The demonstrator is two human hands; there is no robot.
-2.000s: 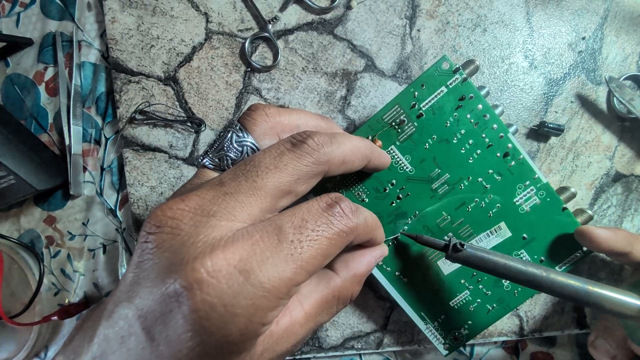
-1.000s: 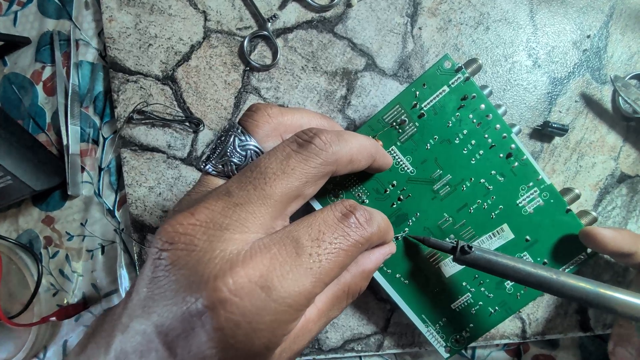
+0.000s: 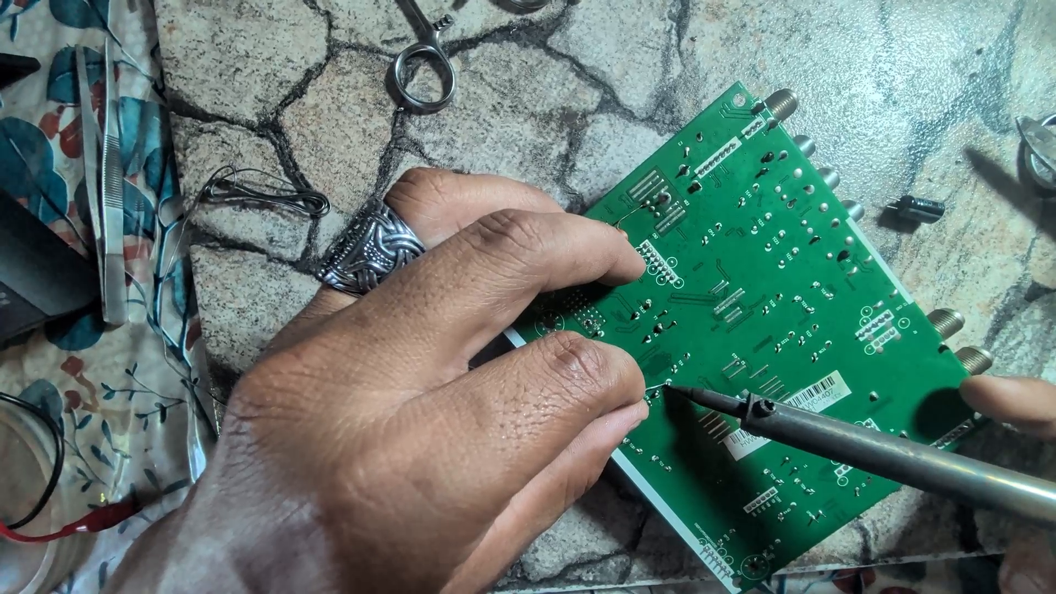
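A green printed circuit board (image 3: 792, 297) lies tilted, solder side up, with threaded metal connectors along its right edge. My left hand (image 3: 462, 371), wearing a wide braided ring (image 3: 373, 252), reaches over the board's left edge. Its upper finger rests on the board, and the lower fingers pinch a thin bright wire (image 3: 656, 386). The tip of a soldering iron (image 3: 874, 445) meets the board at that wire's end. Of my right hand (image 3: 1011, 404), only fingertips show at the right edge, one by the board's corner; its grip on the iron's handle is out of frame.
Tweezers (image 3: 111, 190) and a dark box (image 3: 37, 272) lie on floral cloth at left. On the stone-patterned surface are a coil of thin wire (image 3: 264, 191), a ringed metal tool handle (image 3: 422, 78) and a small black capacitor (image 3: 917, 209). A red-and-black lead (image 3: 82, 521) crosses a round container.
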